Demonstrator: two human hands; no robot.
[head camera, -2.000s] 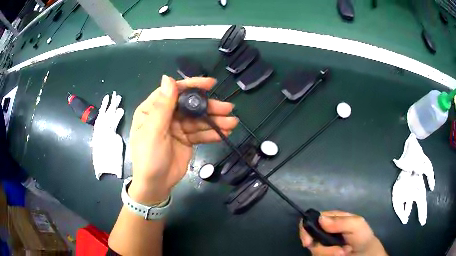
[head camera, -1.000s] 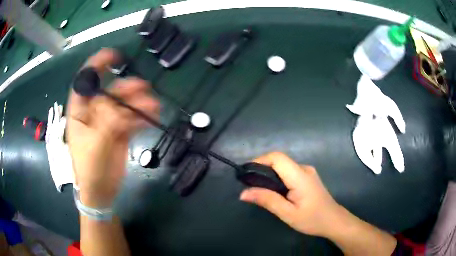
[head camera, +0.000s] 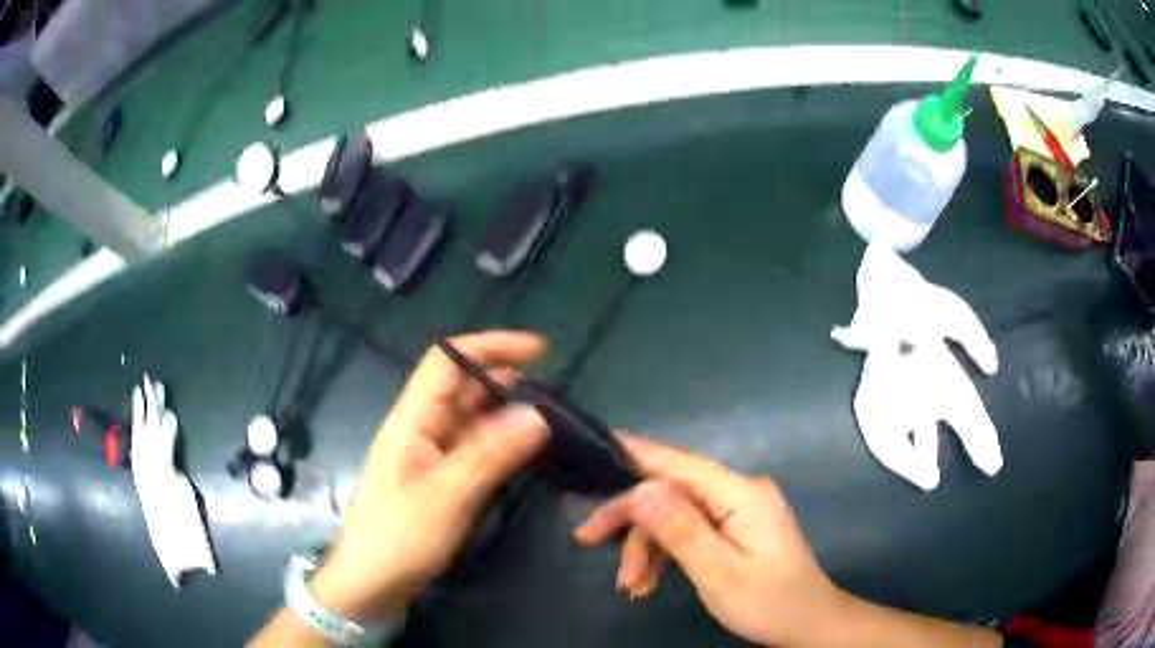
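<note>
A black gooseneck lamp unit is held in front of me; its black oval body (head camera: 579, 446) lies between my two hands. My left hand (head camera: 437, 462) is shut on the unit where the stem meets the body. My right hand (head camera: 709, 532) grips the lower right end of the body. The thin stem runs up and left past my left fingers, towards a white round head at the upper left; whether that head belongs to it is unclear. More black bodies (head camera: 408, 249) lie behind my hands, with white round heads (head camera: 645, 253) on thin stems. Some are blurred.
A white glove (head camera: 171, 494) and a red and black tool (head camera: 114, 443) lie left. A crumpled glove (head camera: 922, 373), squeeze bottle (head camera: 904, 177) and red-yellow tin (head camera: 1055, 200) are right. Beyond the white strip, the conveyor (head camera: 532, 44) carries units. A metal post (head camera: 76, 190) stands upper left.
My left hand has moved from the head end to the body beside my right hand. The unit has turned, its stem now pointing up-left. The view has shifted.
</note>
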